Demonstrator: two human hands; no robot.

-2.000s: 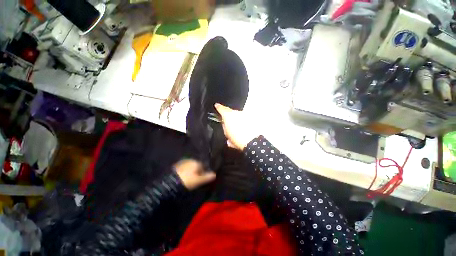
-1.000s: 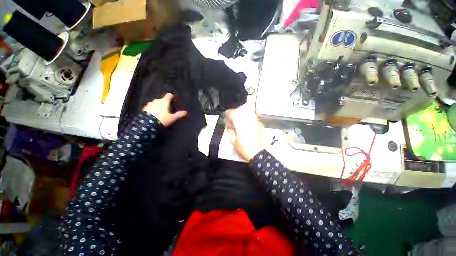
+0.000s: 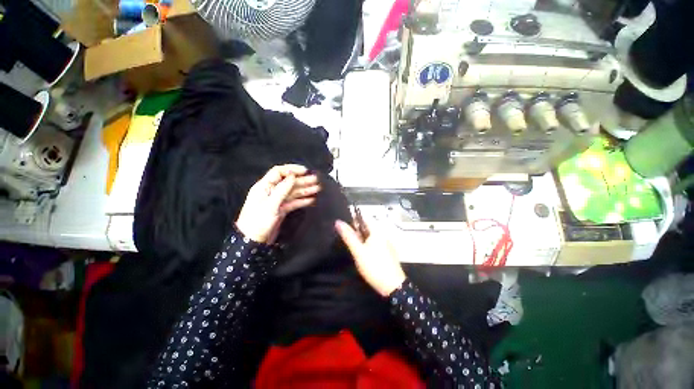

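Observation:
A black garment (image 3: 213, 159) lies spread over the table left of the machine and down across the lap. My left hand (image 3: 278, 201) rests over the garment with its fingers curled; whether it pinches cloth cannot be told. My right hand (image 3: 371, 257) is at the garment's right edge, thumb apart from the fingers. A small dark tool (image 3: 360, 220), perhaps thread snips, shows at its fingers. The cream overlock machine (image 3: 495, 91) stands to the right of both hands.
Red thread (image 3: 495, 245) hangs at the table's front edge. A green floral pad (image 3: 605, 186) and a green flask (image 3: 660, 144) are at the right. An open cardboard box (image 3: 125, 57) with spools and a wire fan (image 3: 255, 11) stand at the back left. Another machine (image 3: 46, 152) is at far left.
The garment, first held up in a narrow bundle, now lies spread over the table. My left hand has moved onto its middle, my right hand to its right edge. The view has shifted right.

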